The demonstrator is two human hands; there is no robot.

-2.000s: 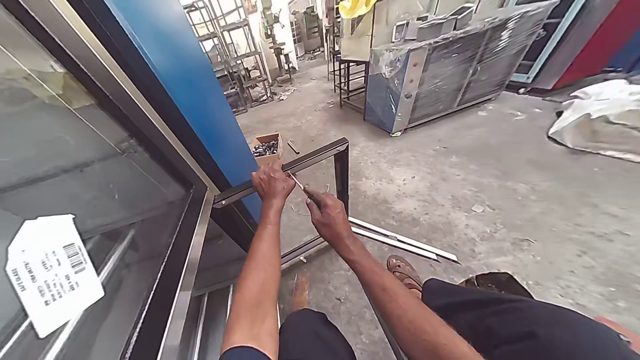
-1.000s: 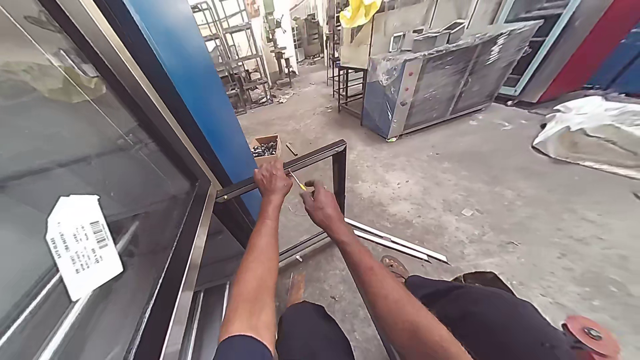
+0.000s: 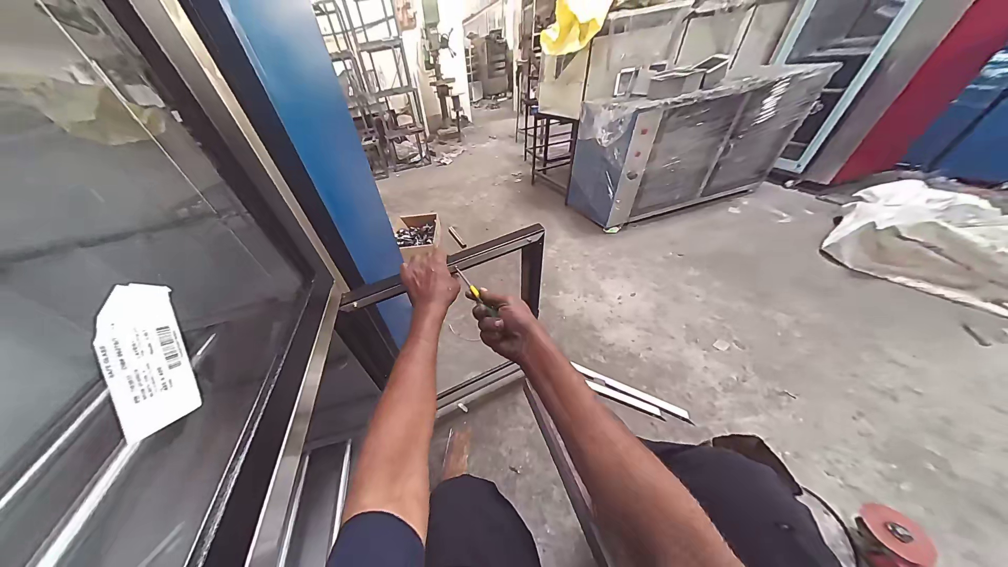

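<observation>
A dark metal frame (image 3: 532, 272) stands out from the side of a glass-fronted cabinet (image 3: 315, 346). My left hand (image 3: 430, 281) grips the top bar of this frame near its middle. In my right hand (image 3: 504, 321) is a screwdriver (image 3: 474, 292) with a yellow and green handle, its shaft angled up and left to the bar just beside my left hand. The contact at its tip is too small to make out. A white label (image 3: 146, 362) with writing is stuck on the cabinet's glass.
A carton (image 3: 417, 235) of small dark parts sits on the floor behind the frame. White strips (image 3: 630, 394) lie to its right. A red disc on a tool (image 3: 898, 534) is at lower right. A plastic-wrapped cabinet (image 3: 685, 150) and a white sheet (image 3: 906, 236) lie beyond.
My right hand has turned on the screwdriver, and its yellow and green handle now shows. My left hand has stayed on the top bar.
</observation>
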